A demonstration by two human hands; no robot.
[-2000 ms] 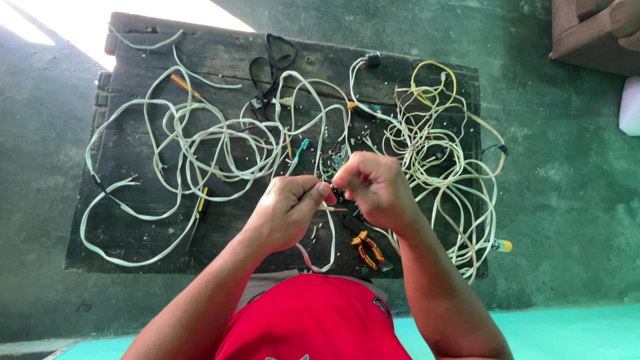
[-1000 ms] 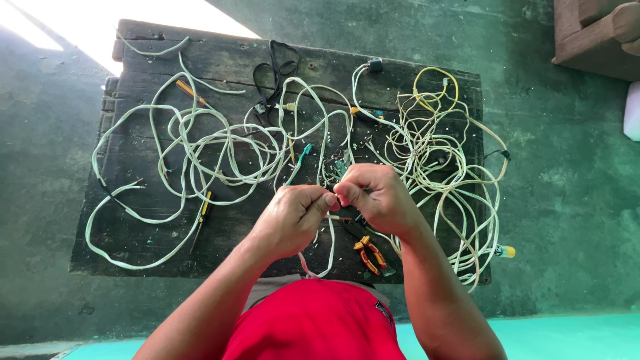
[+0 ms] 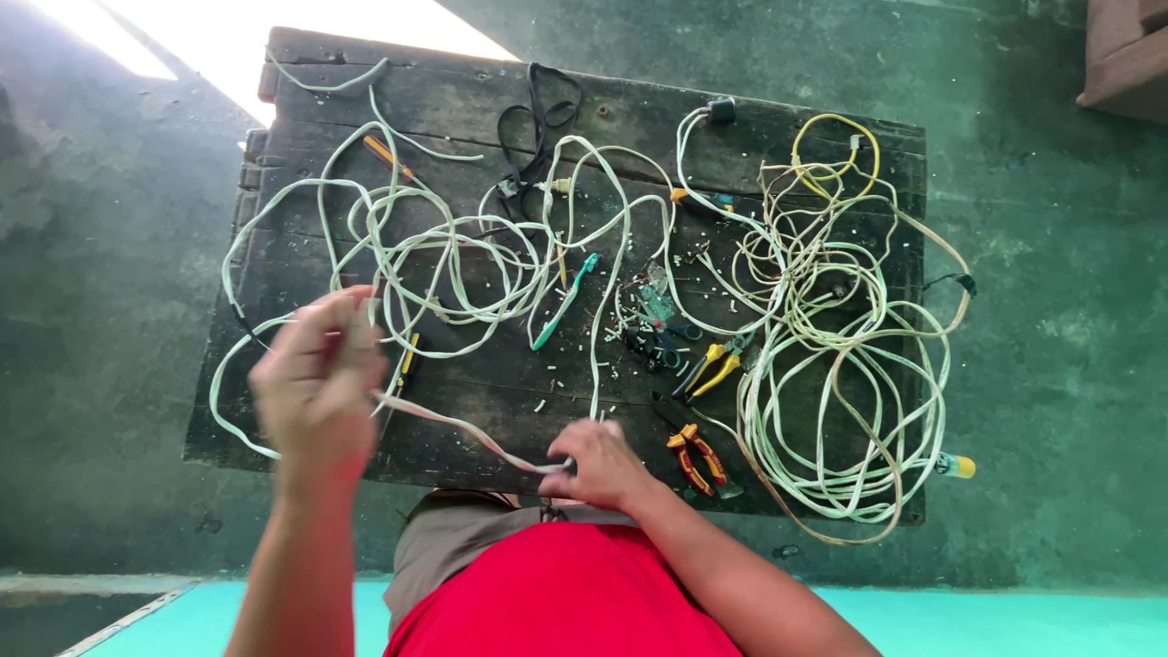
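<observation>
My left hand is raised over the left side of the dark wooden table, blurred, its fingers bent around a white cable. From beside it a pinkish-white cable length runs to my right hand at the front edge. My right hand is on that cable, near a small dark piece at its fingers. White cable coils lie behind my left hand. Yellow-handled pliers and red-and-yellow-handled cutters rest right of my right hand. A teal toothbrush lies behind it.
A tangled cable pile covers the table's right side. Several screwdrivers, one orange-handled and one yellow-and-black, lie at left. Scissors sit among white scraps. A black strap and a black plug lie at the back.
My hands, together at the table's front middle before, are now apart. The left has moved left and the right lies lower at the front edge. The pinkish-white cable now shows between them.
</observation>
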